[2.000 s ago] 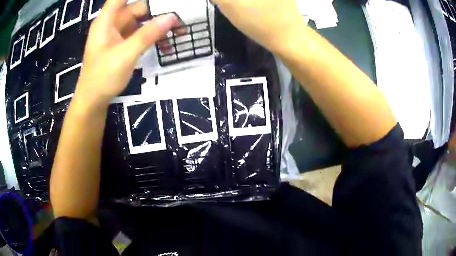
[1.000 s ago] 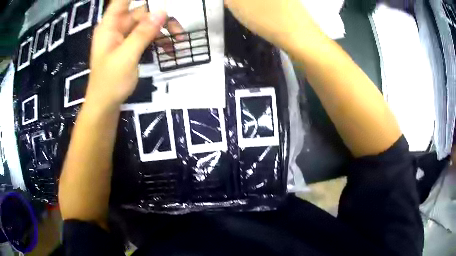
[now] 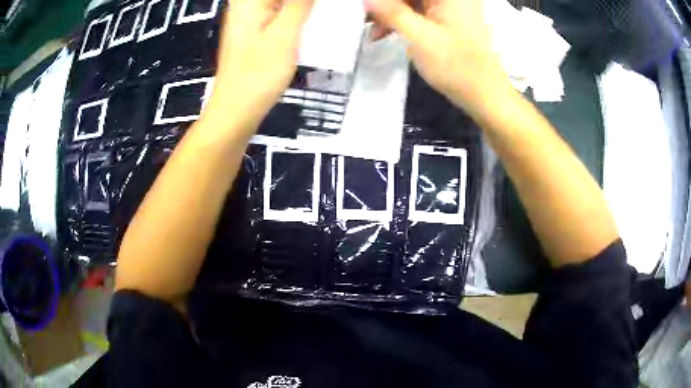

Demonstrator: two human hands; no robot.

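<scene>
My left hand (image 3: 261, 64) is cut off by the top edge. Its fingers are on a blurred black front housing (image 3: 324, 114), whose keypad grid shows below a white piece (image 3: 331, 34). My right hand (image 3: 447, 49) is partly cut off at the top. Its fingertips are closed at the upper end of a pale adhesive sheet (image 3: 379, 102), which hangs tilted beside the housing. The shiny black blister tray (image 3: 436, 261) lies below. Its near-row housings have white adhesive frames (image 3: 290, 216) around their windows.
White liner scraps (image 3: 542, 49) lie right of the tray on the dark green bench (image 3: 523, 220). A stack of white sheets (image 3: 633, 167) stands farther right. A desk fan (image 3: 29, 280) with a purple-blue ring and a brown box (image 3: 53, 333) are at lower left.
The view has shifted, so the tray appears farther right. My hands are closer together. The housing is tilted and blurred, and the pale sheet now hangs at an angle to its right.
</scene>
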